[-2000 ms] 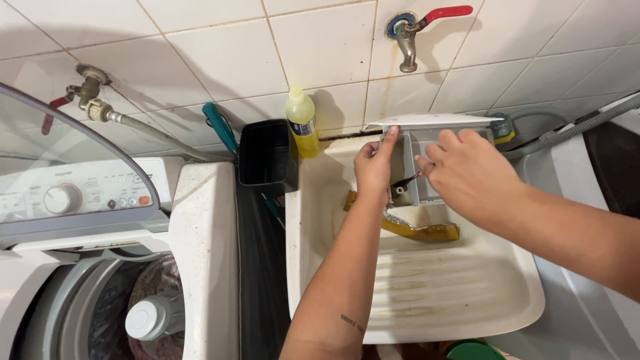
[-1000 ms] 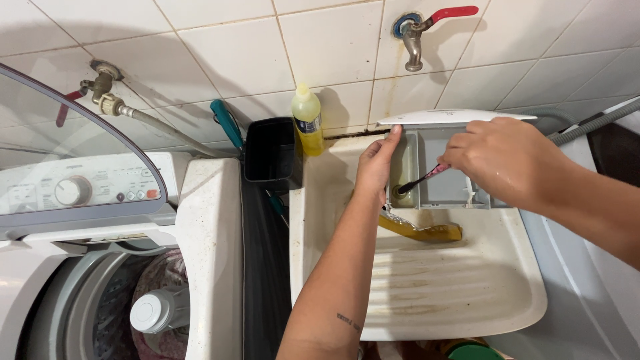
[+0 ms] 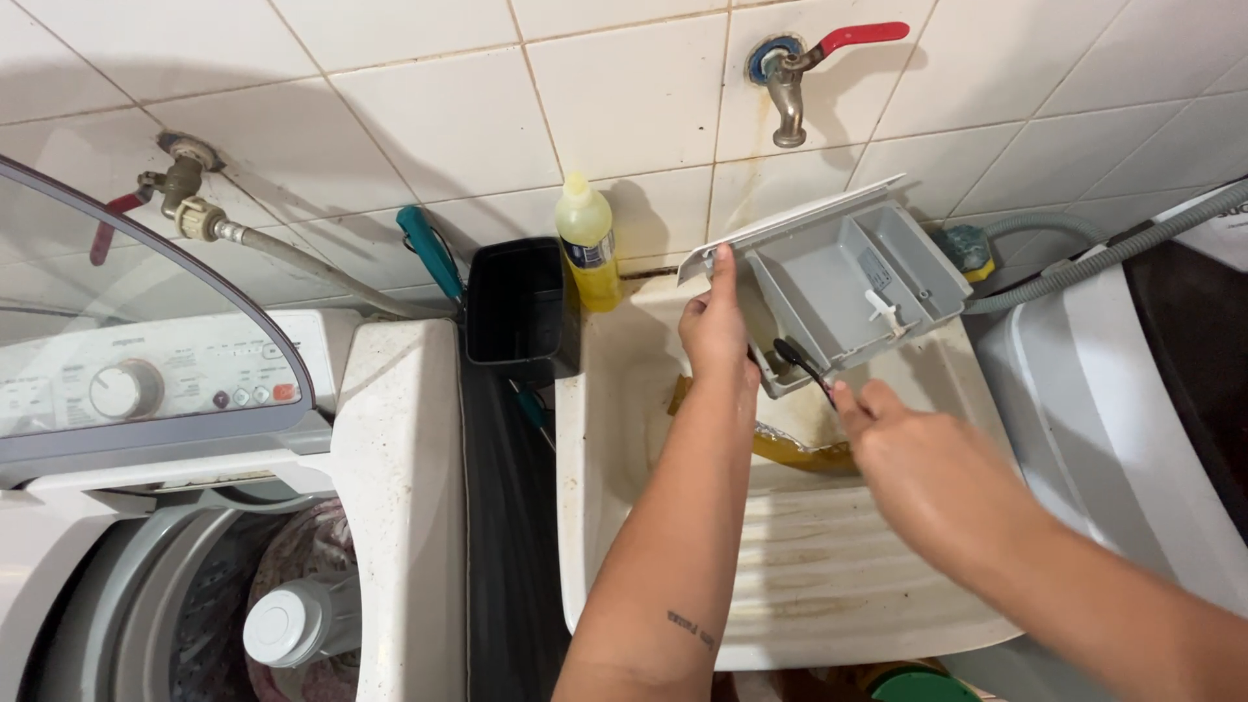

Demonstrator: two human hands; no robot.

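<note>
My left hand [image 3: 720, 327] grips the left end of a grey plastic detergent drawer [image 3: 829, 283], which is tilted above the laundry sink [image 3: 877, 604]. The drawer has several compartments and a white front edge on the wall side. In my right hand [image 3: 897, 439] is a small dark-headed brush [image 3: 801, 361], its head at the near end of the drawer's left compartment. Below the drawer, a yellow-brown object [image 3: 801, 452], partly hidden by my left arm, lies in the sink basin.
A yellow liquid bottle [image 3: 589, 244] and a black plastic container [image 3: 517, 312] stand at the sink's left corner. Above is a red-handled tap [image 3: 788, 88]. An open top-loading washing machine [image 3: 400, 487] is at left; a grey corrugated hose [image 3: 1092, 268] runs at right.
The drawer has tilted, its right end now nearer the wall, showing more of its compartments. My right hand has moved down toward the drawer's near edge, still holding the brush.
</note>
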